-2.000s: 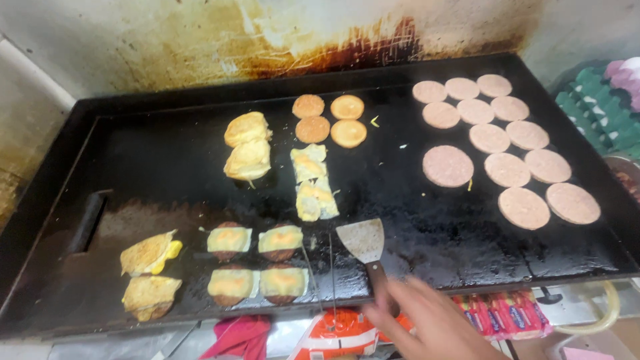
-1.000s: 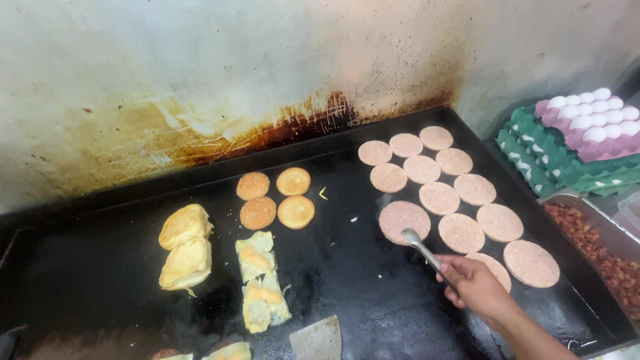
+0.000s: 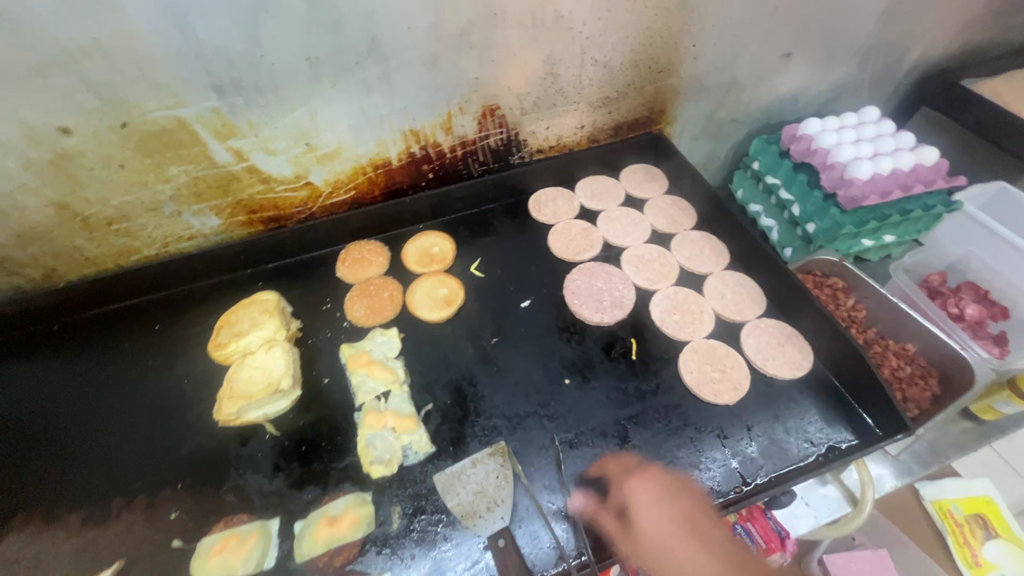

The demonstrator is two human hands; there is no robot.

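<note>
My right hand (image 3: 656,508), blurred, is over the griddle's front edge, beside thin metal tongs (image 3: 566,500). A dark thing shows at its fingertips; whether they grip it is unclear. Left of the tongs lies a metal spatula (image 3: 480,488) with a dark handle. Several round pink patties (image 3: 714,371) lie on the right of the black griddle (image 3: 512,384). Four toasted bun halves (image 3: 435,297) are near the back, with folded egg and cheese (image 3: 376,366) in front. Two bread pieces (image 3: 258,382) lie farther left. At the front are cheese-topped patties (image 3: 334,528). My left hand is out of view.
A raised black rim (image 3: 240,248) runs along the stained wall. Right of the griddle stand stacked egg trays (image 3: 832,204), a metal pan of chopped meat (image 3: 972,380) and a clear tub of meat pieces (image 3: 912,272). Packets (image 3: 760,532) sit below the front edge.
My right hand has moved from the large patty, where it held a metal utensil against it, down to the front edge. Tongs now show right of the spatula; two seconds ago they lay left of it.
</note>
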